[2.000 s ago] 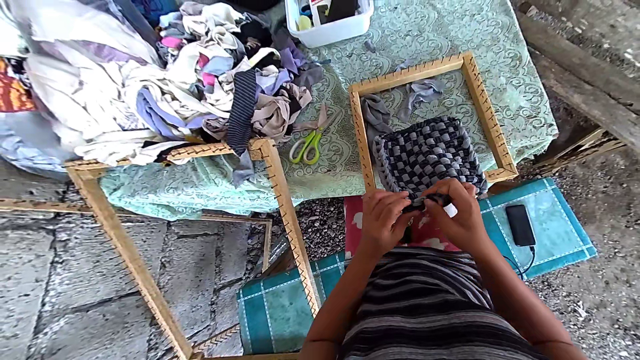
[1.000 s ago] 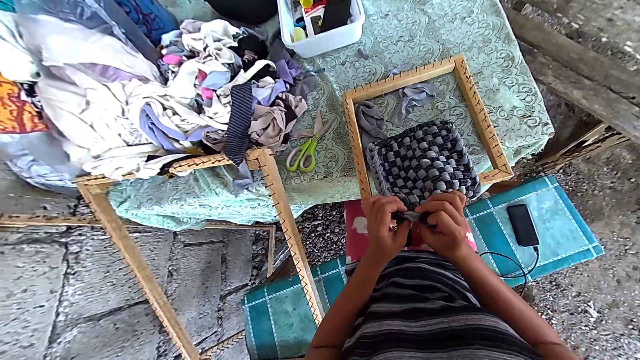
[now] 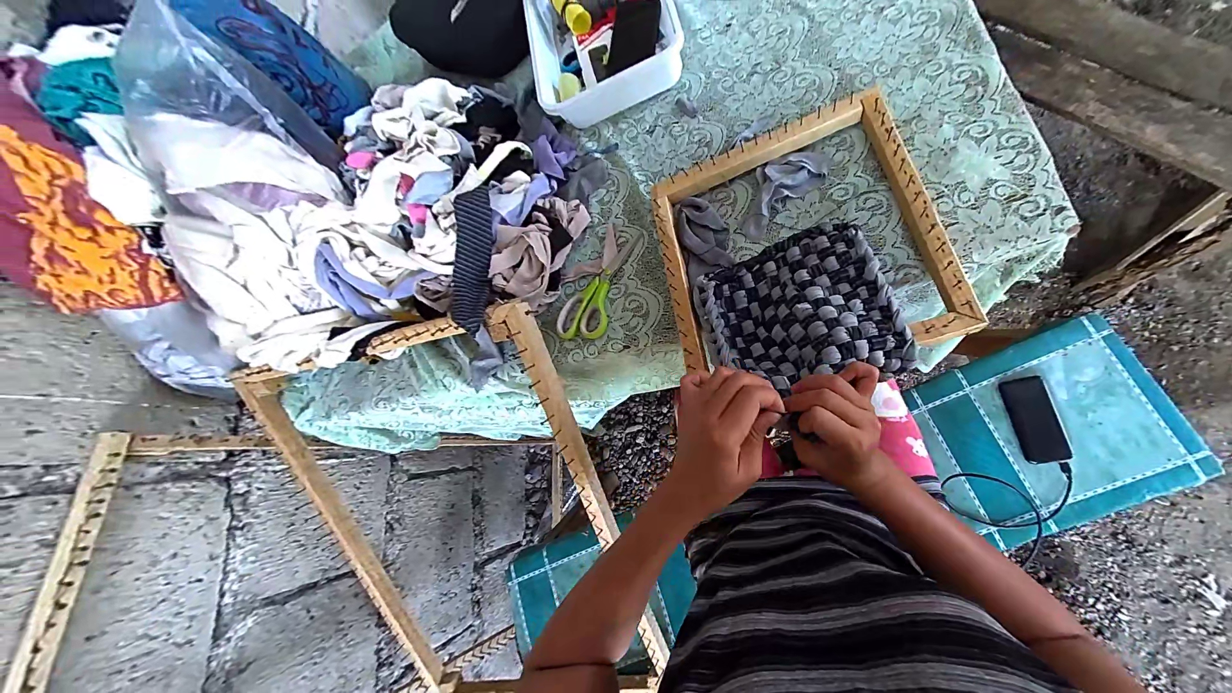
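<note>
A square mat woven of black and grey fabric strips point(image 3: 808, 303) lies partly inside a wooden frame studded with nails point(image 3: 905, 183). At the mat's near edge, my left hand point(image 3: 727, 428) pinches dark fabric between thumb and fingers. Close beside it, my right hand point(image 3: 837, 419) grips the same dark fabric, its fingers curled. The exact strip or loop between the fingertips is mostly hidden. Loose grey fabric strips point(image 3: 703, 231) lie within the frame, left of and beyond the mat. Green-handled scissors point(image 3: 597, 294) rest on the lace tablecloth left of the frame.
A heap of fabric scraps point(image 3: 414, 212) covers the table's left part. A larger nailed wooden frame point(image 3: 563, 423) leans at the table's near edge. At the back stands a white plastic bin point(image 3: 616, 82) of small items. A phone point(image 3: 1035, 419) with a cable lies on the teal-covered bench point(image 3: 1136, 414).
Both hands stay at the mat's near edge, with small shifts of the fingers. The mat and its frame show no plain move of their own.
</note>
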